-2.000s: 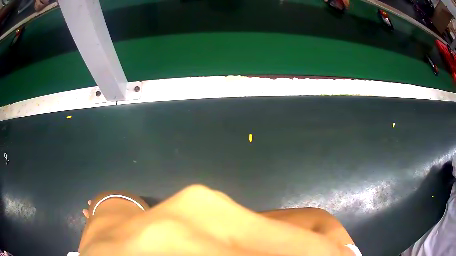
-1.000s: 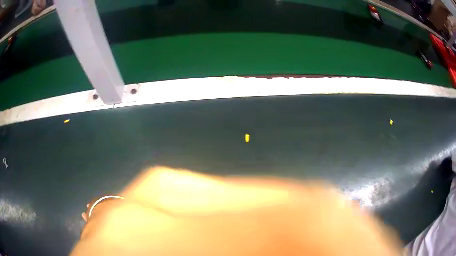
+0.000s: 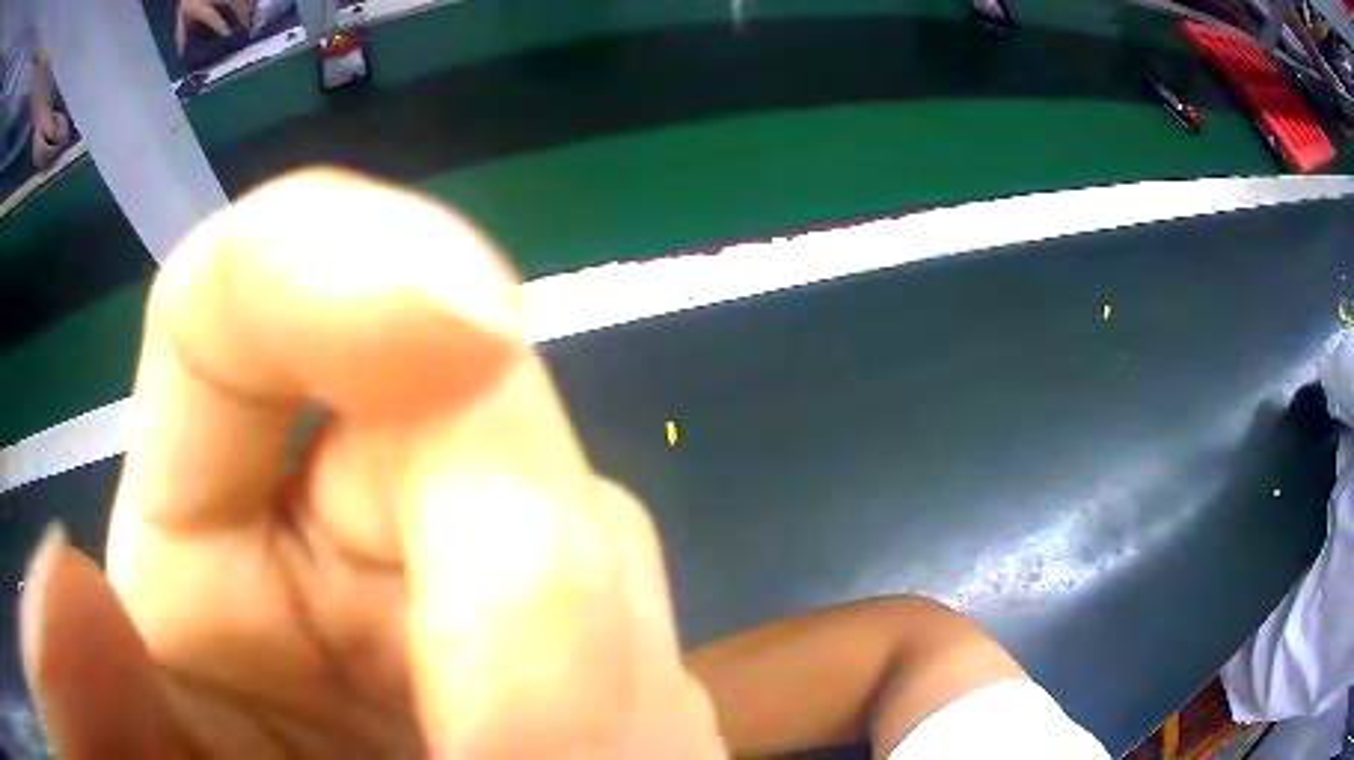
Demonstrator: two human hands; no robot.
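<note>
A large blurred hand, by its thumb side my left hand [image 3: 371, 475], fills the lower left close to the camera. Its fingers are curled in, with a small gap between them; nothing can be made out in its grip. My right hand [image 3: 795, 668] shows only in part at the bottom centre, with a white cuff [image 3: 995, 728] at the wrist. Its fingers are hidden behind the near hand. No unit shows in either hand. A yellow bit [image 3: 671, 434] lies on the dark bench [image 3: 891, 416].
The green belt [image 3: 743, 178] runs behind a white edge [image 3: 832, 242] and a pale post [image 3: 126, 126]. Units [image 3: 343, 63] and a red tray [image 3: 1262, 97] lie on it. Another person's hand [image 3: 216, 15] is upper left; pale clothing [image 3: 1299, 624] is at right.
The view has turned, so the red tray shows more fully. The blurred skin low in front has given way to a curled hand, higher and at the left. The right white cuff shows more.
</note>
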